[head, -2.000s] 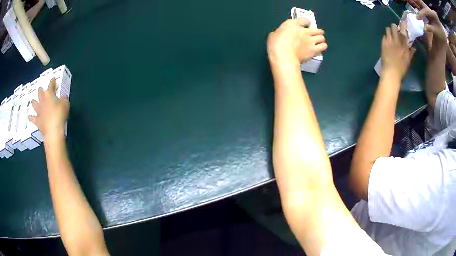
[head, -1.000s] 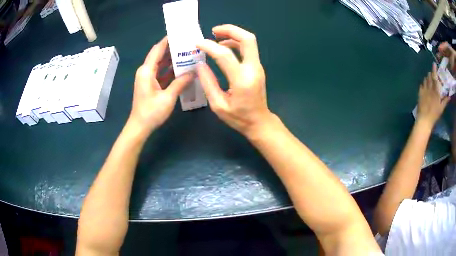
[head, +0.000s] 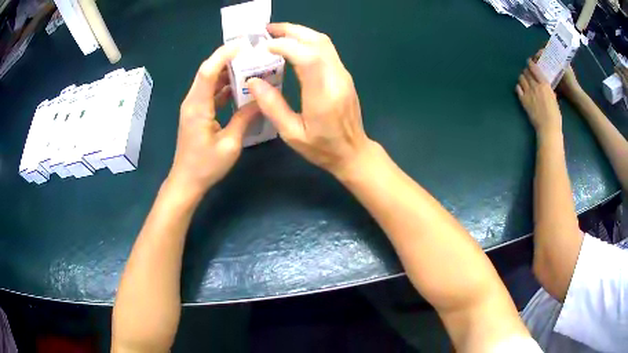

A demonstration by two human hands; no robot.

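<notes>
A white carton with dark lettering stands tilted between my hands over the green table, upper middle. Its end flap sticks up at the far end. My left hand grips the carton's left side, thumb near its lower part. My right hand holds its right side, fingers at the open end and thumb on the printed face. The inside of the carton is hidden by my fingers. A row of closed cartons lies side by side at the left, with stepped ends.
The dark green table has a curved near edge. At right, a neighbour's hands hold another white carton. A loose paper heap lies at the upper right. A cream rod stands at the upper left.
Two seconds ago my hands were apart, left on the row, right on a carton; then both held one carton in the middle. Since then my right fingers have moved to its far end.
</notes>
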